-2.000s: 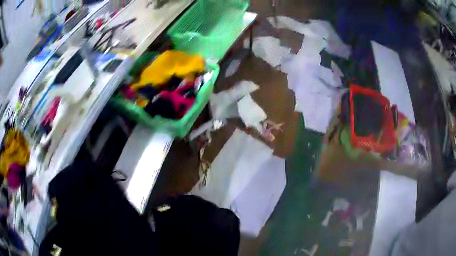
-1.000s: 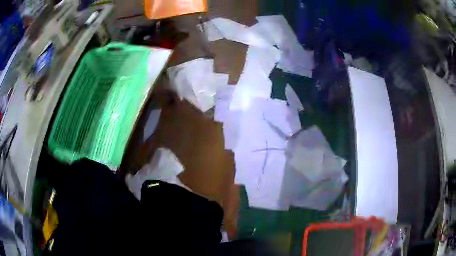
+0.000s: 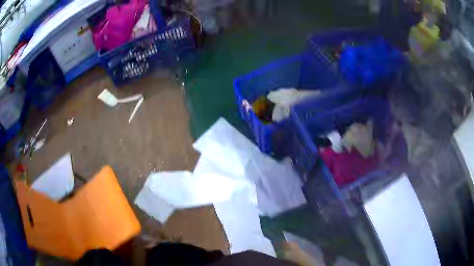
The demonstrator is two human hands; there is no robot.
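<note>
A small blurred tan shape at the bottom edge looks like part of my right hand (image 3: 302, 254); whether it holds anything cannot be told. My left hand is not in view. Dark clothing fills the bottom centre. A bent orange plastic piece (image 3: 78, 223), perhaps a seat or bin, stands at the lower left. White paper sheets (image 3: 221, 184) lie overlapping on the floor in front. A blue basket (image 3: 249, 111) at centre right holds pale and brownish material. A nearer blue basket (image 3: 312, 150) holds magenta and pale pieces.
A blue basket (image 3: 150, 56) with magenta fabric (image 3: 122, 23) stands at the upper left beside white-topped tables. A crinkled blue bag (image 3: 371, 60) lies over a basket at the upper right. A long white board (image 3: 403, 223) is at the lower right. Brown board (image 3: 156, 135) covers part of the green floor.
The view has moved forward along the aisle. The green and red baskets have left the picture. The orange piece is now nearer at lower left, and the blue baskets have come into view.
</note>
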